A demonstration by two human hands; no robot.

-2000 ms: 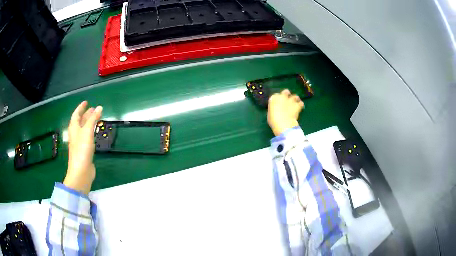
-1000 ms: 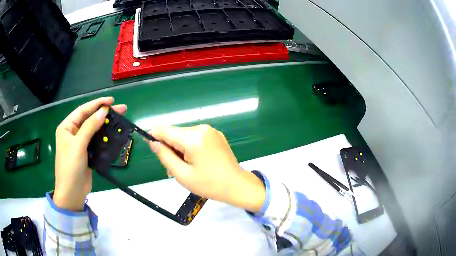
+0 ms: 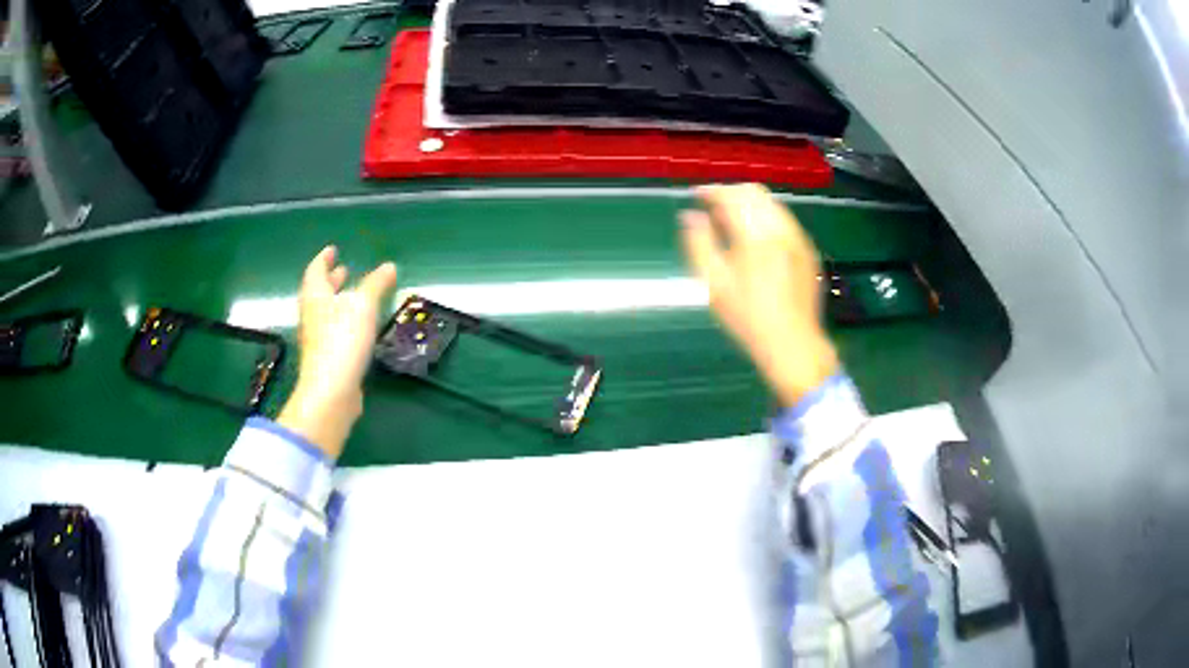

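Note:
A black phone middle frame [image 3: 424,339] lies tilted on the green conveyor belt, its camera end with yellow dots to the left. My left hand [image 3: 337,342] is just left of that camera end, fingers apart, holding nothing. My right hand [image 3: 756,281] is blurred, over the belt with its fingers apart and empty. Another phone frame [image 3: 871,292] lies on the belt just right of my right hand, partly hidden by it. A further phone frame [image 3: 157,347] lies on the belt left of my left hand.
A partial frame [image 3: 50,342] is at the far left. Black frames [image 3: 63,548] are grouped on the white sheet [image 3: 548,561] at left; one frame [image 3: 971,476] and tweezers [image 3: 928,532] are at right. Beyond are black trays [image 3: 626,72], a red tray [image 3: 574,154] and a grey machine [image 3: 1043,170].
The frame held in both hands a second ago is out of my grip, and a frame lies on the belt between my hands. Both hands have opened; the right has moved forward and right.

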